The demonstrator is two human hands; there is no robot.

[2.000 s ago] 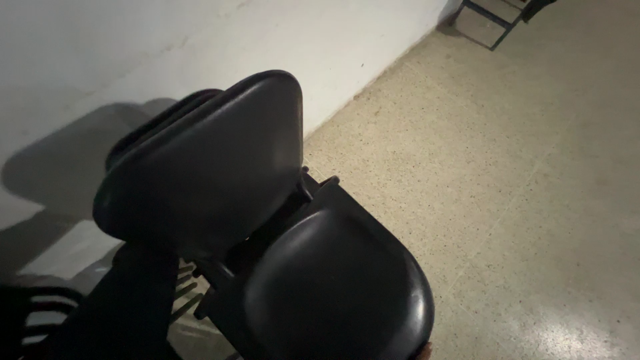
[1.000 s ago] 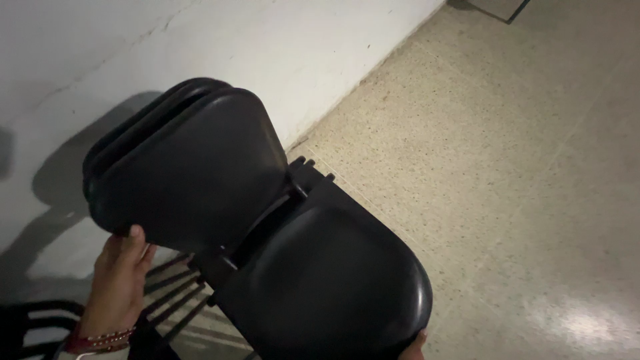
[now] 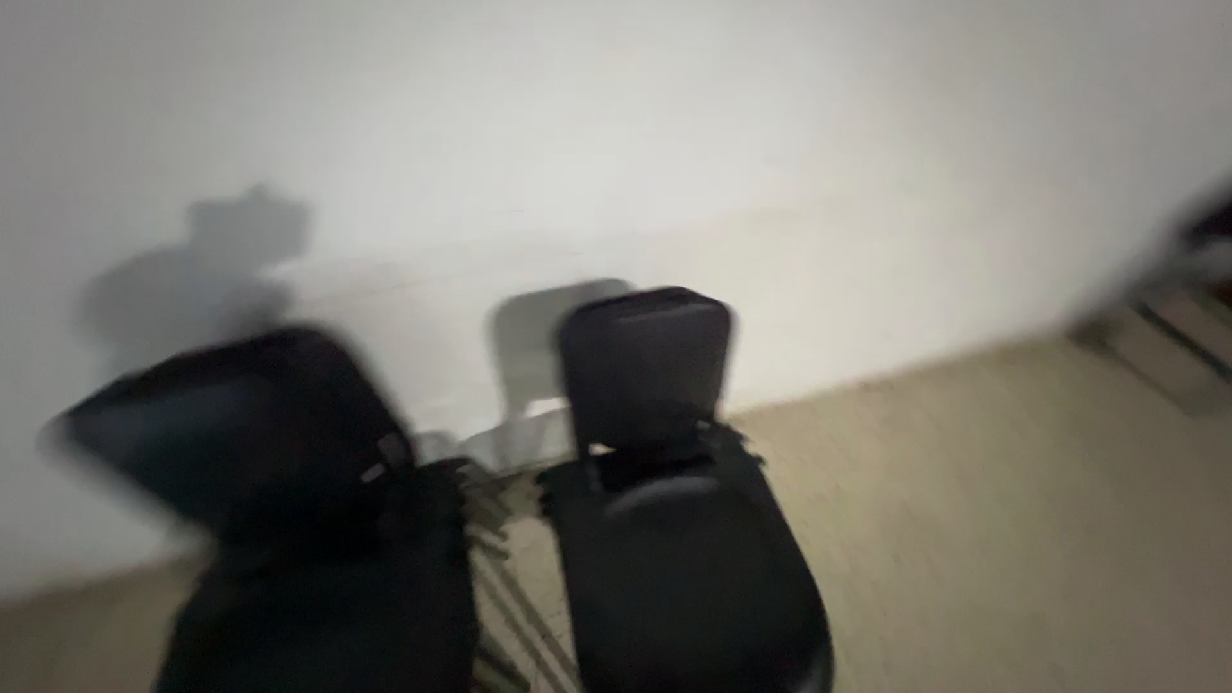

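Two stacks of black chairs stand side by side against the wall, blurred by motion. The right stack of black chairs (image 3: pixel 693 577) has its backrests (image 3: pixel 647 371) upright near the wall and its seat toward me. The left stack of black chairs (image 3: pixel 327 616) is nearer, its backrest (image 3: pixel 241 433) tilted to the left. Several thin chair legs (image 3: pixel 525 606) show in the gap between the stacks. Neither my left hand nor my right hand is in view, so what they hold or touch cannot be told.
A pale wall (image 3: pixel 616 125) runs behind the chairs and carries their shadows. Speckled floor (image 3: pixel 1001 539) lies to the right. At the right edge is a blurred dark frame with thin legs (image 3: pixel 1179 337), perhaps furniture.
The view has swung left and up, bringing in both chair stacks. My left hand, at a backrest one second ago, and my right fingers, at a seat edge, are out of view.
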